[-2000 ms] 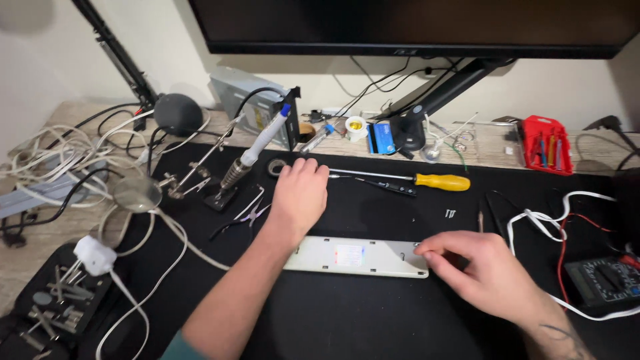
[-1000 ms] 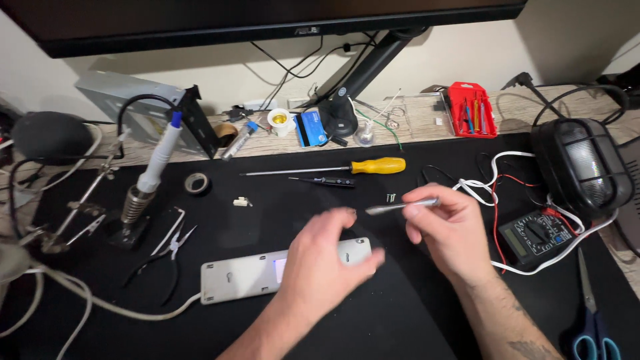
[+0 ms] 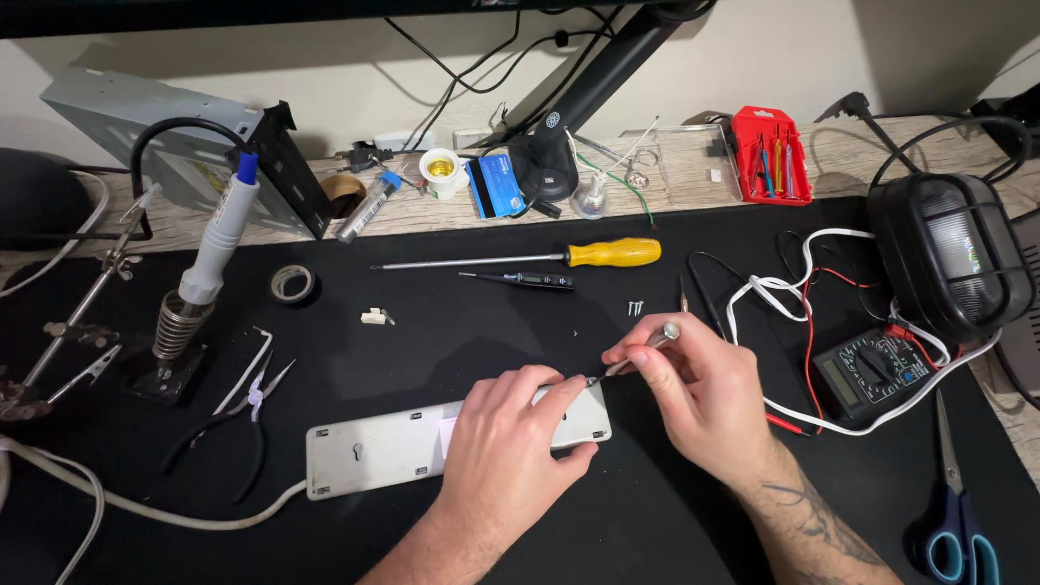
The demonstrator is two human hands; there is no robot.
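Note:
A white power strip (image 3: 382,455) lies underside up on the black mat, its cord running left. My left hand (image 3: 516,447) rests over its right half, fingers and thumb at its long edges, pressing or holding it. My right hand (image 3: 699,390) grips a small metal screwdriver (image 3: 642,356), whose tip meets the strip's top right corner by my left index fingertip. Several small screws (image 3: 635,308) lie on the mat above my right hand. A yellow-handled screwdriver (image 3: 609,253) and a black voltage tester pen (image 3: 540,281) lie farther back.
At the left are long-nose pliers (image 3: 256,406), a roll of tape (image 3: 292,284) and a soldering iron (image 3: 211,236) in its stand. At the right are a multimeter (image 3: 873,370), scissors (image 3: 955,504), a black caged lamp (image 3: 951,252) and white cables. A red tool case (image 3: 770,154) sits behind.
My left hand has come down onto the strip. My right hand has brought the small screwdriver down to the strip's corner. Two seconds ago, my left hand was beyond the strip. The view has shifted.

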